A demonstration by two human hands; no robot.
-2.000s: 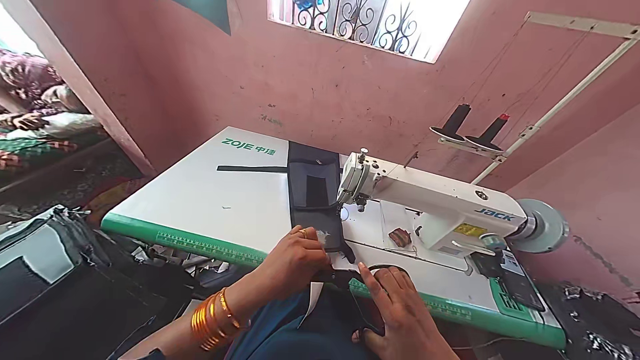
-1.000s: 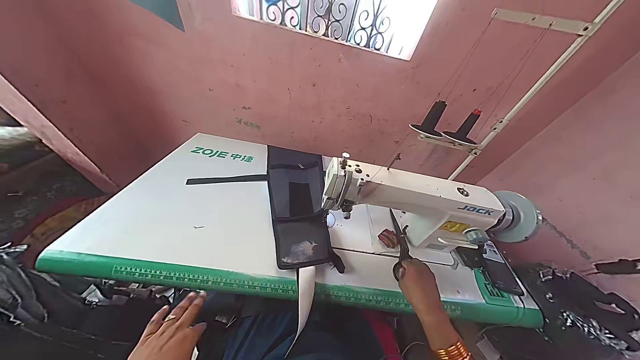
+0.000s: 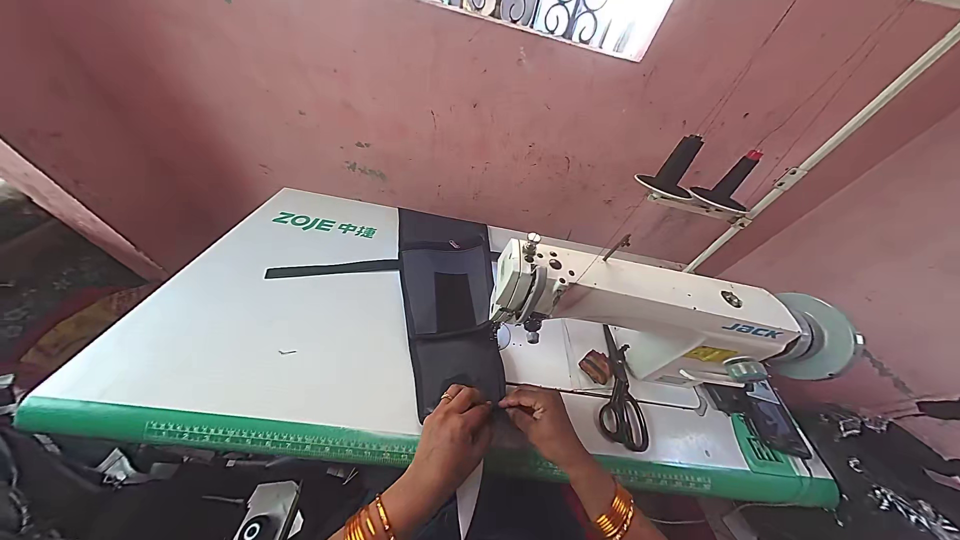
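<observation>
A long black fabric piece with stitched pockets (image 3: 454,300) lies across the white sewing table, left of the needle area of a Jack sewing machine (image 3: 645,307). A narrow black strap (image 3: 330,268) extends left from it. My left hand (image 3: 461,427) pinches the near end of the fabric. Close beside it, my right hand (image 3: 540,420) has its fingertips pinched at the fabric's near right corner; what lies between them is too small to tell. A white strip (image 3: 469,499) hangs below my left hand. Black-handled scissors (image 3: 622,412) rest on the machine bed, right of my right hand.
A small brown-red object (image 3: 595,367) lies beside the scissors. A phone (image 3: 776,420) rests at the table's right end. Thread cones (image 3: 679,166) stand on a holder behind the machine. The table's green front edge (image 3: 277,442) bears a ruler scale. Dark cloth lies below.
My right hand has let go of the scissors, which now lie on the machine bed, and has moved left to the fabric. My left hand has come from the table's front edge onto the fabric's near end.
</observation>
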